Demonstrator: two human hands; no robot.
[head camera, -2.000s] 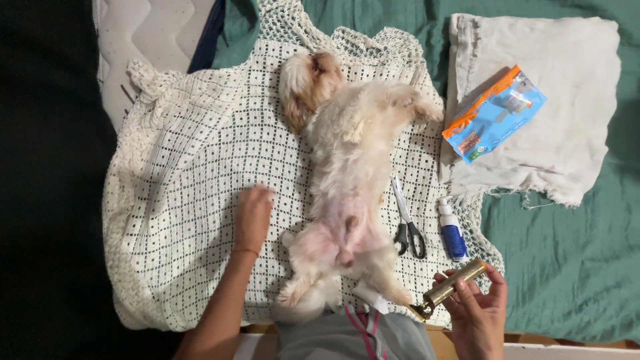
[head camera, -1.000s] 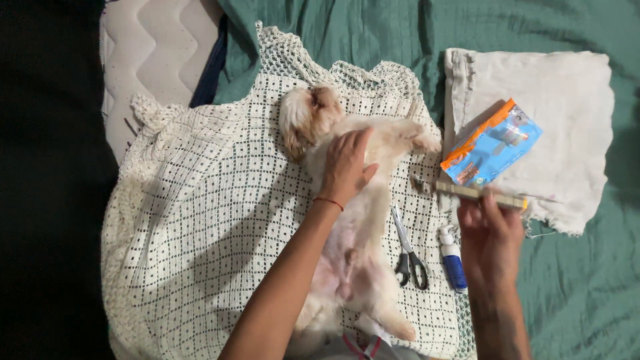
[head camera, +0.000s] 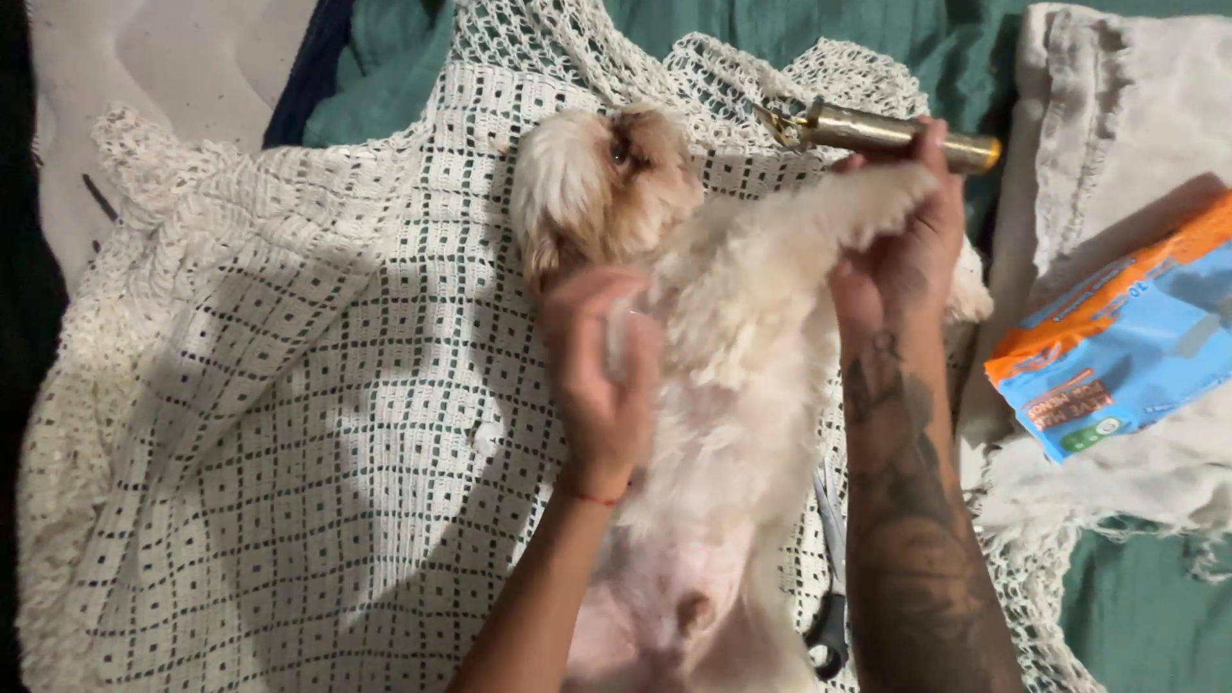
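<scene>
A small cream-coloured dog (head camera: 751, 385) lies belly up on a white crochet cloth (head camera: 269, 462), its brown-and-white head toward the top. My left hand (head camera: 602, 371), blurred, is beside the dog's neck and chest with the fingers curled; a pale tuft, perhaps fur, shows between them. In my right hand (head camera: 910, 231) is a gold metal hair clipper (head camera: 885, 133), its bladed end pointing left, above the dog's raised foreleg. That foreleg lies across my right palm and fingers. Partly hidden by my right forearm, scissors (head camera: 830, 626) with black handles rest right of the dog's body.
At the right, a blue and orange plastic packet (head camera: 1136, 327) bearing writing lies on a folded white cloth (head camera: 1078, 125). Green fabric (head camera: 1136, 606) is under the cloths. A bare quilted mattress (head camera: 164, 87) shows at the upper left. A small white tuft (head camera: 486, 438) lies on the crochet cloth.
My right hand has moved up with the clipper to the dog's foreleg. My left hand went from the cloth onto the dog's chest, then toward its neck. The view is now closer.
</scene>
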